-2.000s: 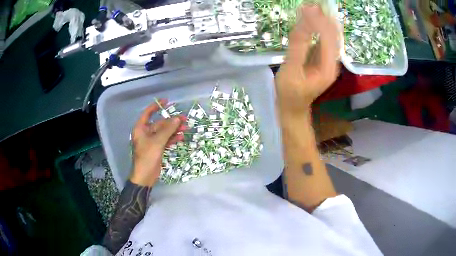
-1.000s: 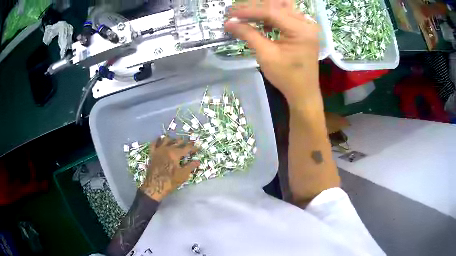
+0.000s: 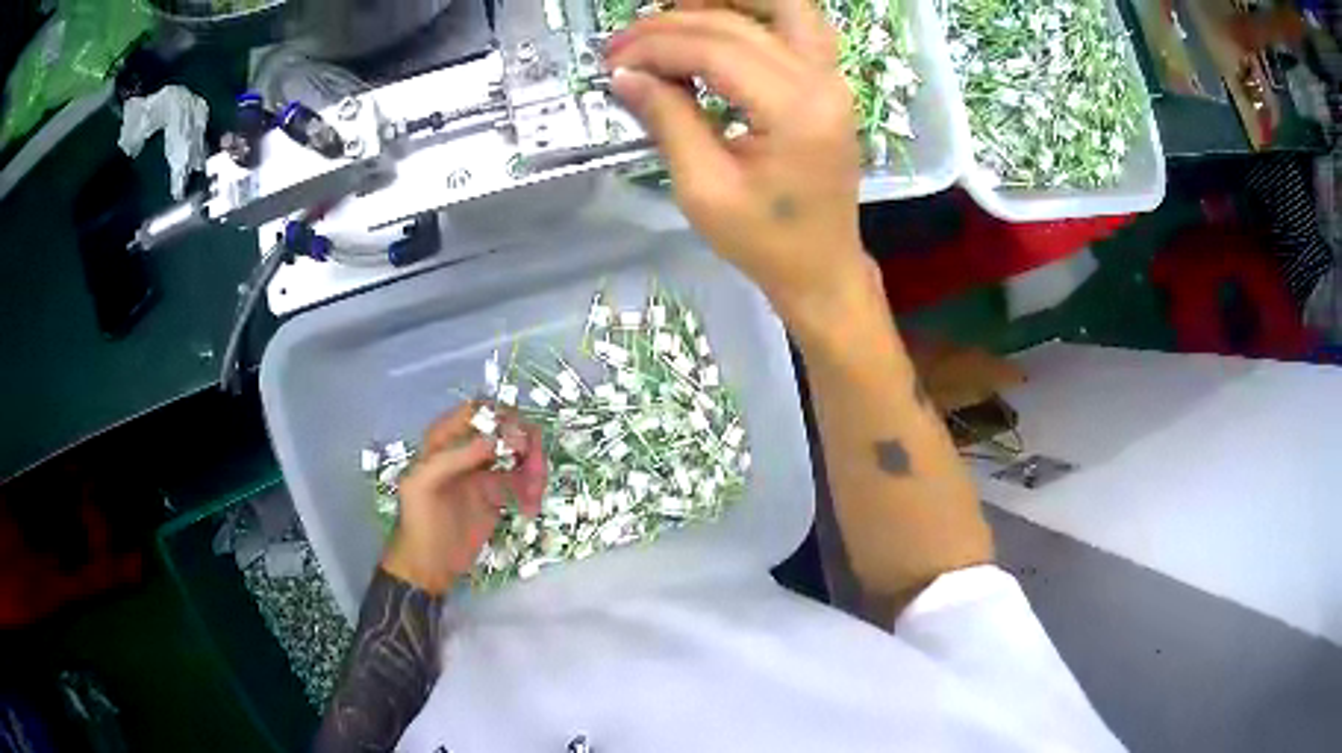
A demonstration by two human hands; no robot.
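Observation:
My left hand (image 3: 468, 493) is in the lap tub (image 3: 331, 386), fingers curled around a few white-headed parts (image 3: 493, 427). Loose white-headed parts with thin green stems (image 3: 626, 427) lie in a shallow pile beside it. My right hand (image 3: 736, 118) is raised at the right end of the silver assembly fixture (image 3: 567, 124), thumb and index fingertips close together at its block. Whether a part is between these fingertips cannot be made out.
Two bench tubs (image 3: 1063, 203) with similar parts stand behind and right of my right hand. An air cylinder (image 3: 177, 224) and dark hose (image 3: 243, 316) are at the fixture's left. A green crate (image 3: 192, 581) is at lower left. A white surface (image 3: 1177, 456) is at right.
My left hand has gone from above the tub, down flat on the pile, to curled around parts. My right hand has moved left from over the bench tubs to the fixture's end.

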